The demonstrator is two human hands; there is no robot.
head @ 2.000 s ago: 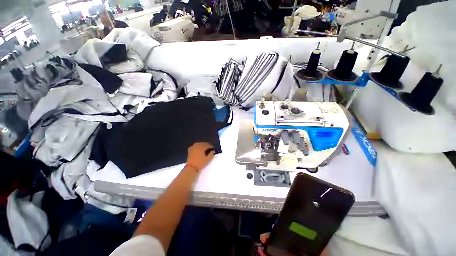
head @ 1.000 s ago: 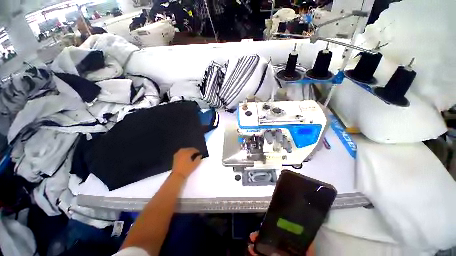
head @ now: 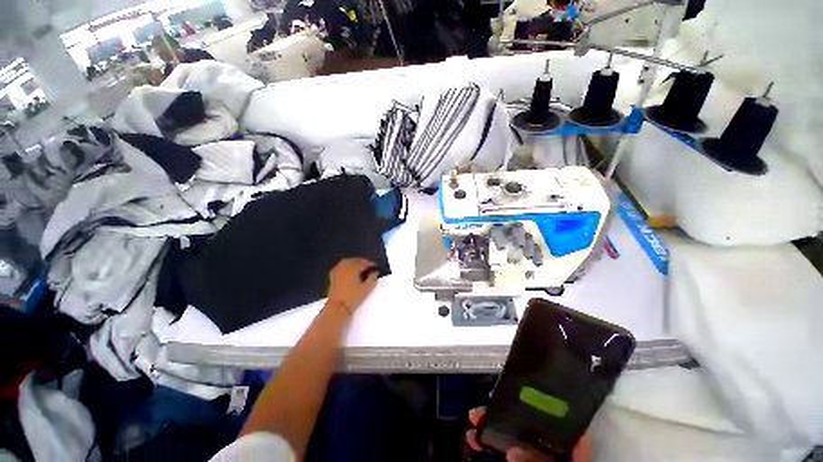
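A smartphone [head: 557, 374] with a green patch on its dark screen is held up at the lower right. My right hand [head: 476, 431] is around its lower end; only fingertips show at its edges. A black fabric panel [head: 287, 248] lies flat on the table, left of the machine. My left hand [head: 352, 281] rests on the panel's right edge near its front corner, fingers curled; whether it pinches the cloth is unclear. The white and blue overlock machine [head: 523, 230] stands right of the panel, with no cloth seen at its needle area.
Grey and black garment pieces [head: 108, 217] are heaped at the left. A striped bundle [head: 442, 135] lies behind the machine. Black thread cones [head: 596, 95] stand at the back right. White fabric [head: 744, 334] hangs at the right. A measuring strip [head: 424, 358] runs along the front edge.
The view has shifted left, then partly back right. The left hand stays at the panel's right edge. The phone remains in the right hand, slightly more tilted.
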